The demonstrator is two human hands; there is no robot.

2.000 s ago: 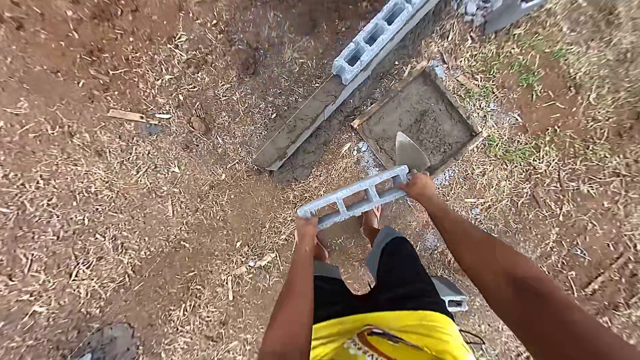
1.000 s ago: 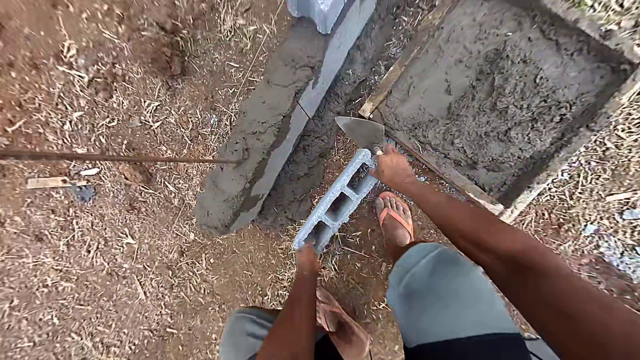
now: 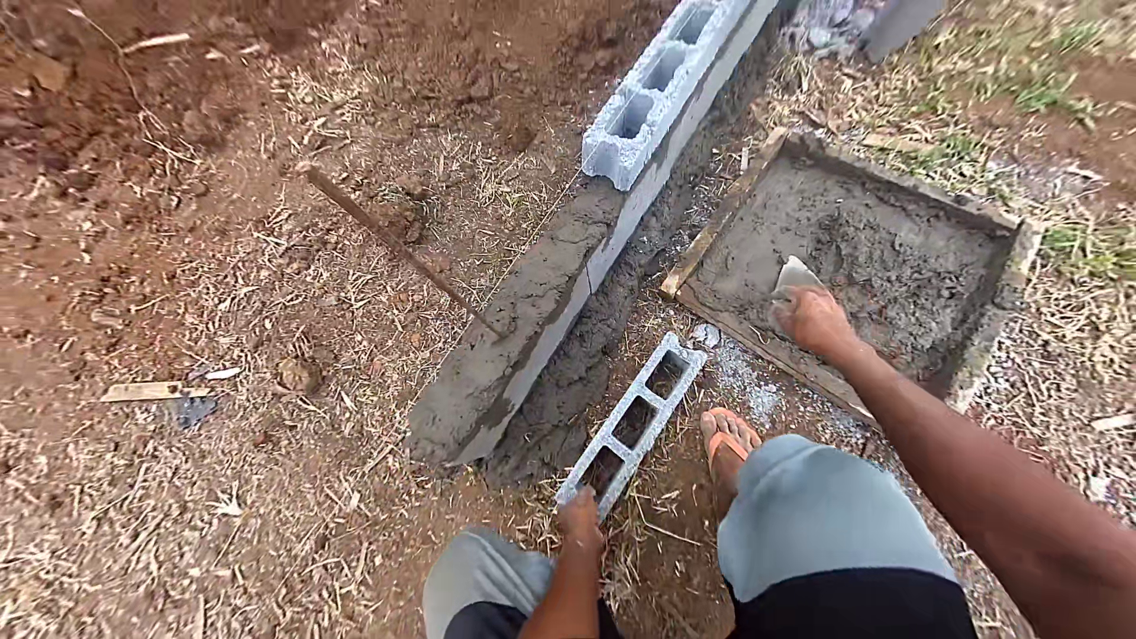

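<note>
A hollow concrete block [image 3: 650, 393] with three cavities rests on the ground beside the mortar-covered wall course [image 3: 532, 293]. My left hand [image 3: 581, 515] grips its near end. My right hand [image 3: 812, 315] holds a pointed masonry trowel [image 3: 796, 273] by its handle, over the wet mortar [image 3: 874, 257] in a shallow wooden-sided mortar box [image 3: 772, 351]. Part of the blade shows past my fingers. Another hollow block [image 3: 621, 142] is laid on the wall at the top.
A rusty steel bar [image 3: 390, 240] slants up from the wall's mortar, beside a thin string line. My sandalled foot [image 3: 728, 435] stands between the block and the mortar box. A wood scrap [image 3: 155, 391] lies on the straw-strewn soil at left.
The right hand has left the block's far end and moved over the mortar box with the trowel. The left hand remains at the block's near end.
</note>
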